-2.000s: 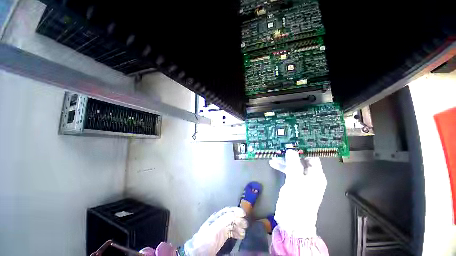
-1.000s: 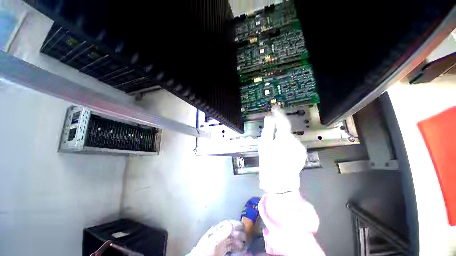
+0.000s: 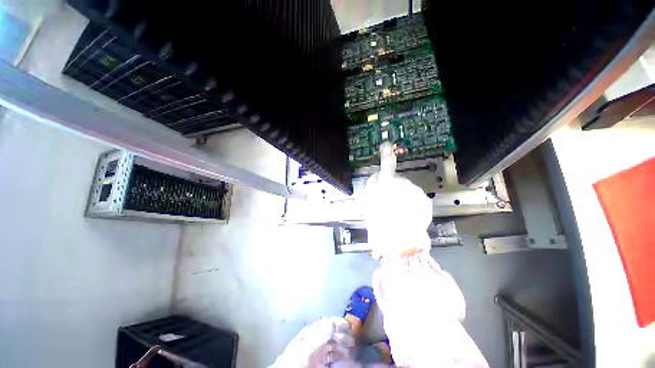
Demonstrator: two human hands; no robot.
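Three green circuit boards stand one behind another between the black ribbed sides of a magazine rack [image 3: 266, 93]. My right hand [image 3: 396, 205], in a white glove with a pink sleeve, reaches up to the nearest board [image 3: 424, 128]. One extended finger touches that board's near edge at about its middle, and the hand holds nothing that I can see. The rack's metal base plate [image 3: 460, 195] shows around the hand. My left hand [image 3: 319, 345], also white-gloved, is low at the bottom edge, blurred and partly cut off; its fingers are not clear.
A smaller rack with boards [image 3: 176, 190] stands on the floor at left. A black crate [image 3: 179, 341] is at bottom left. A metal rail [image 3: 158, 133] crosses the left side. A metal frame [image 3: 539, 330] stands at lower right. A red mat [image 3: 632, 237] lies at the right edge.
The nearest board was pulled out toward me under my right hand; it now sits in the rack in line with the others. My left hand has dropped lower in the picture.
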